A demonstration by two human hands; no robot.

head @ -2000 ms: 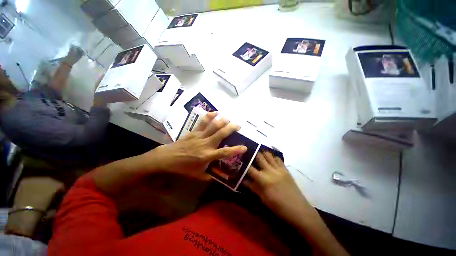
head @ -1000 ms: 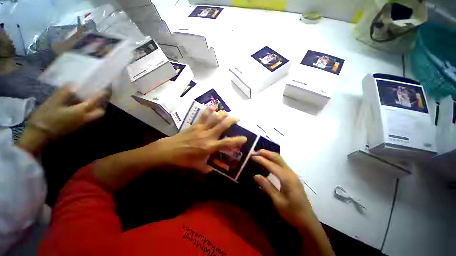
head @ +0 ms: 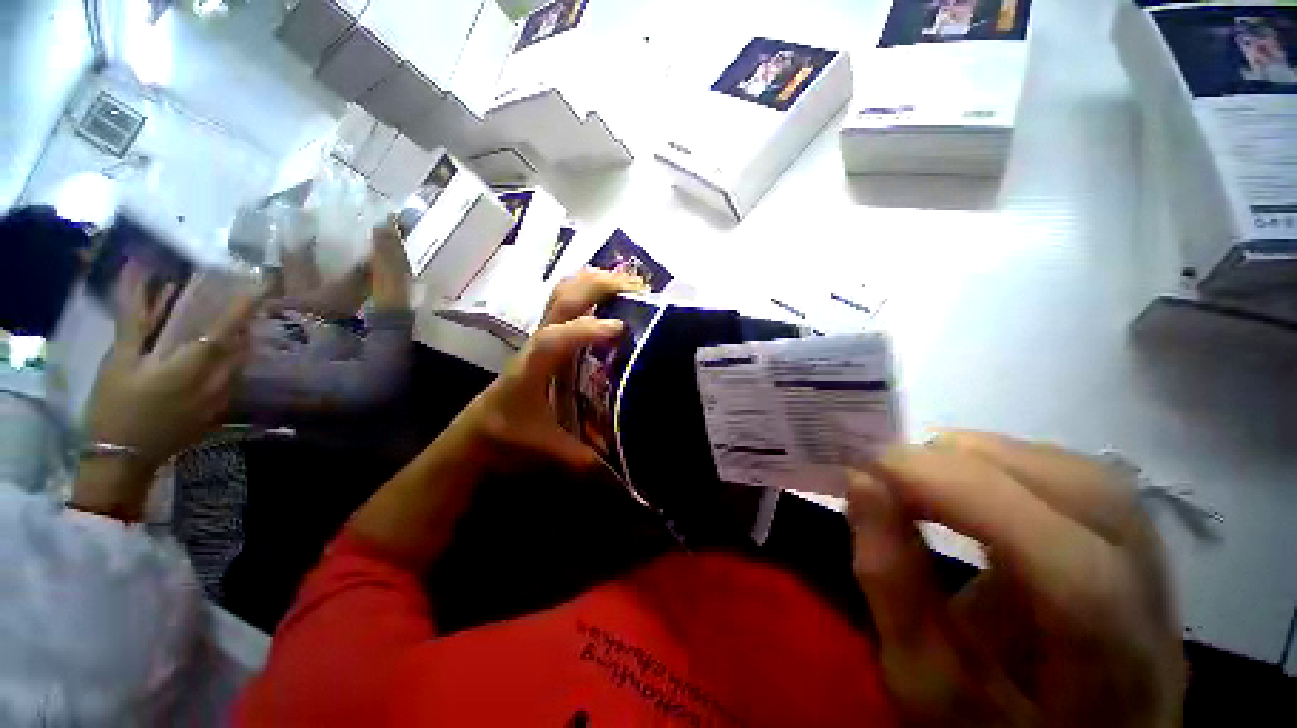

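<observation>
My left hand (head: 548, 377) grips a retail box (head: 600, 384) from its far side, near the table's front edge. The box is tilted with its open end facing right, and its black inside (head: 676, 427) shows. My right hand (head: 1010, 548), slightly blurred, pinches a white leaflet (head: 797, 410) with dense black print between thumb and fingers. The leaflet is in front of the open end and overlaps it in view; I cannot tell whether its far edge is inside the box.
Closed boxes (head: 761, 121) stand on the white table (head: 1060, 306) further back and at the right. More boxes (head: 462, 235) are piled at the left. A small pale strip (head: 1181, 505) lies at the right. A neighbour's hands (head: 178, 356) hold a box at the left.
My right hand has left the box's end and now holds a leaflet. The box has tilted so its open end shows. The view has moved closer, and the neighbour's box is further left.
</observation>
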